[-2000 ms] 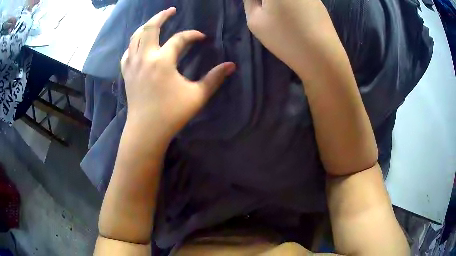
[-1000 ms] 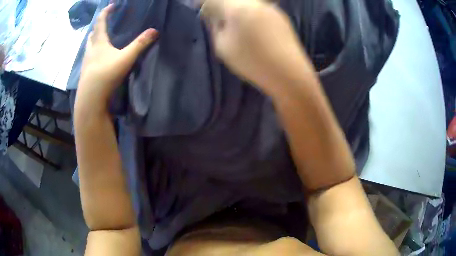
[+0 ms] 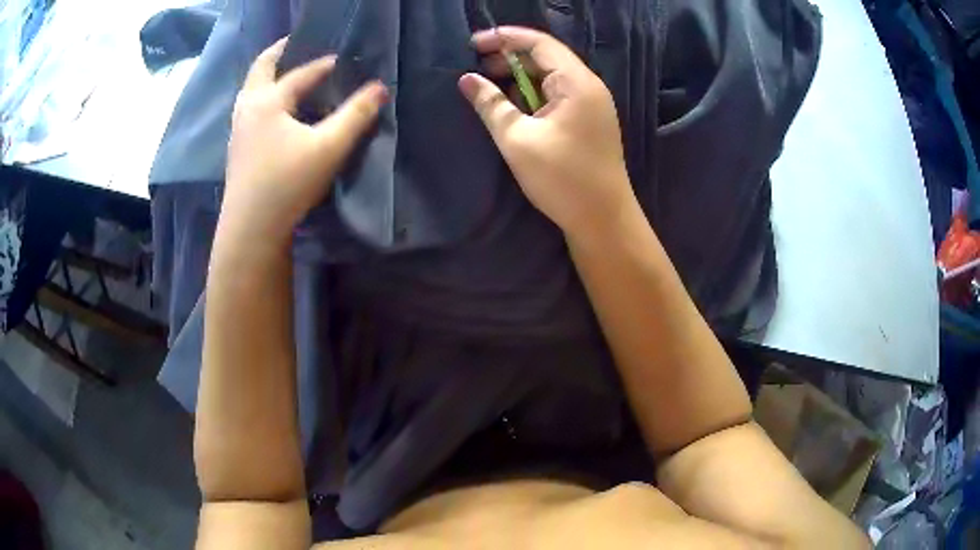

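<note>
A dark grey jacket [image 3: 451,290] covers the table edge and hangs over my lap. My left hand [image 3: 285,134] is at the upper left on the jacket, thumb and fingers bent around a fold of its cloth near the front panel edge. My right hand [image 3: 564,129] is at the upper middle over the jacket, with green-handled thread snips [image 3: 523,82] held in the palm and fingers. The thumb and index fingertip are apart. The blades are hard to make out, and no thread can be seen.
A white tabletop [image 3: 860,204] shows at right and at upper left, where a small dark cloth piece [image 3: 177,39] lies. An open cardboard box [image 3: 817,440] and plastic scraps are at lower right. A red item [image 3: 957,249] is at the right edge. A dark rack [image 3: 81,306] stands at left.
My right hand has turned and lowered, so the green snips now show. My left hand went left, then back right onto the cloth. The jacket's front panel has shifted and folded.
</note>
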